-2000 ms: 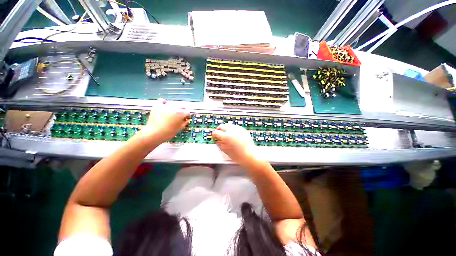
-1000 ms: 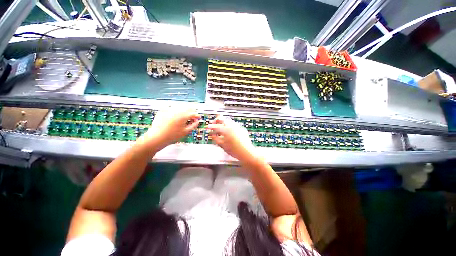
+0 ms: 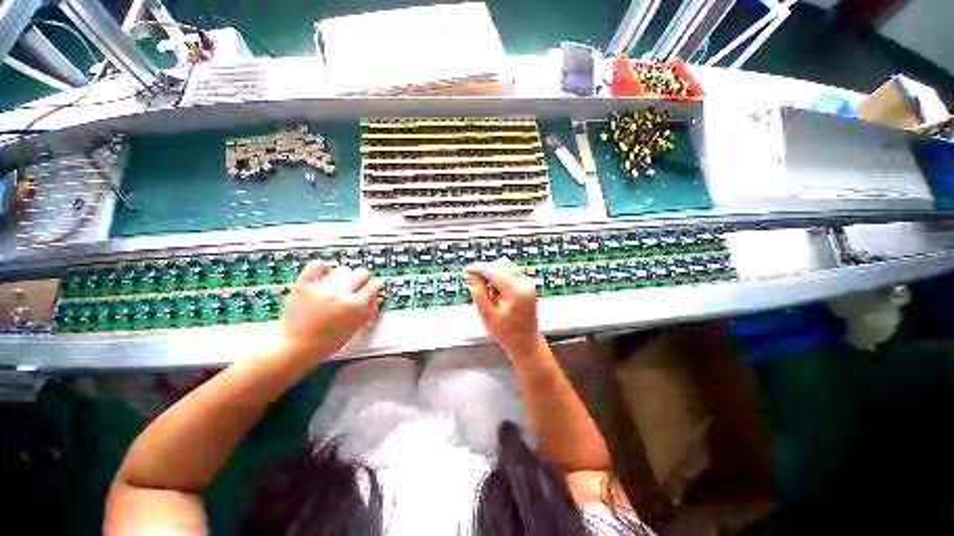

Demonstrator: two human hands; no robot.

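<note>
Green circuit board panels (image 3: 617, 260) lie in two rows along the near rail, dotted with blue, dark and pale parts. My left hand (image 3: 330, 304) is over the lower row, left of the middle, back up and fingers bent at the boards. My right hand (image 3: 506, 300) is to its right, with thumb and fingertips close together at the lower row. The hands are apart. Both fingertips are small and blurred, so I cannot tell whether either holds a part.
A tray of yellow-and-black striped rows (image 3: 455, 168) lies behind the boards. Tan components (image 3: 277, 152) cluster on the left mat. Loose yellow-and-black parts (image 3: 638, 139) lie on the right mat, with a red bin (image 3: 626, 79) behind. A white sheet (image 3: 413, 47) lies at the back.
The view has shifted, so the bench sits further left. My hands, close together over the boards a second ago, are now further apart, with my left hand lower over the near row.
</note>
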